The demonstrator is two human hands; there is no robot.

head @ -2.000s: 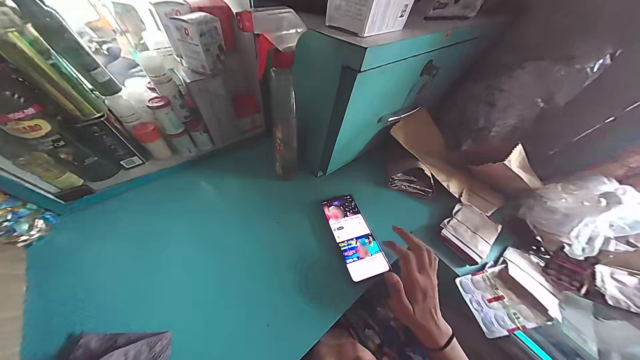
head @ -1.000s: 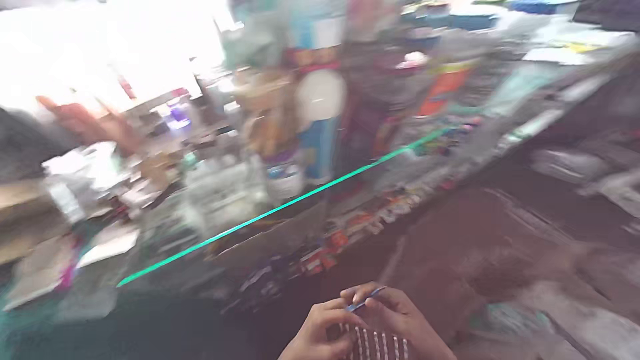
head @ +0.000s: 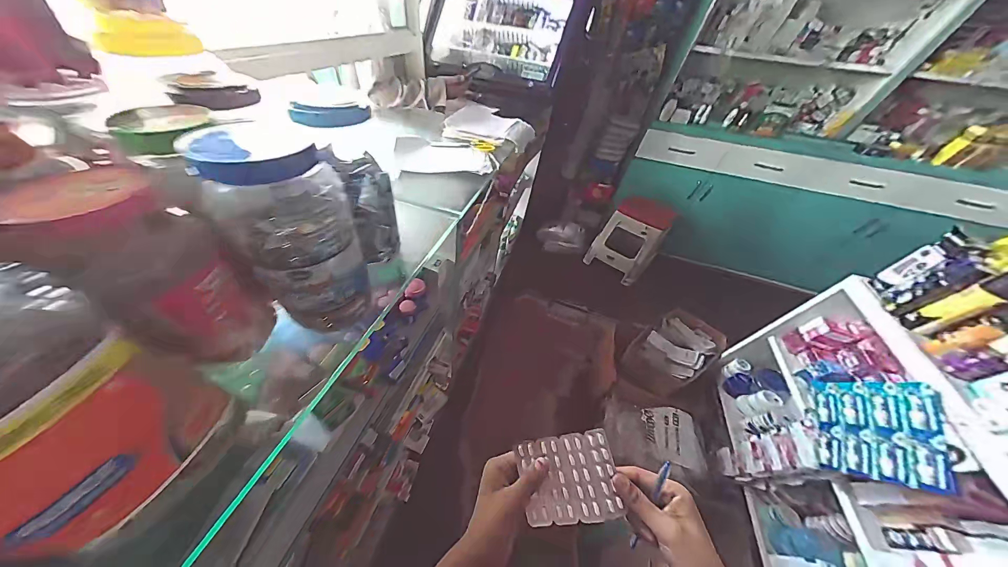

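Several joined blister strips of tablets or capsules (head: 573, 479) are held low in the centre of the view. My left hand (head: 504, 504) grips their left side, thumb across the front. My right hand (head: 665, 516) pinches their right edge between thumb and fingers. A blue pen (head: 662, 476) also lies in my right hand, running between the fingers and sticking out above and below. Beneath and behind the strips, a clear plastic bag (head: 657, 433) with printing rests low down by the floor.
A glass counter (head: 315, 405) with plastic jars (head: 276, 213) runs along the left. White shelving (head: 858, 315) with packets stands at the right. An open carton (head: 673, 350) and a red-topped stool (head: 634, 232) are on the floor ahead. Another person's hand (head: 458, 85) shows beyond the counter.
Two seconds ago my right hand was beside a phone on a teal surface. Both hands now hold the strips, raised and spread flatter than one second ago. The view has swung widely.
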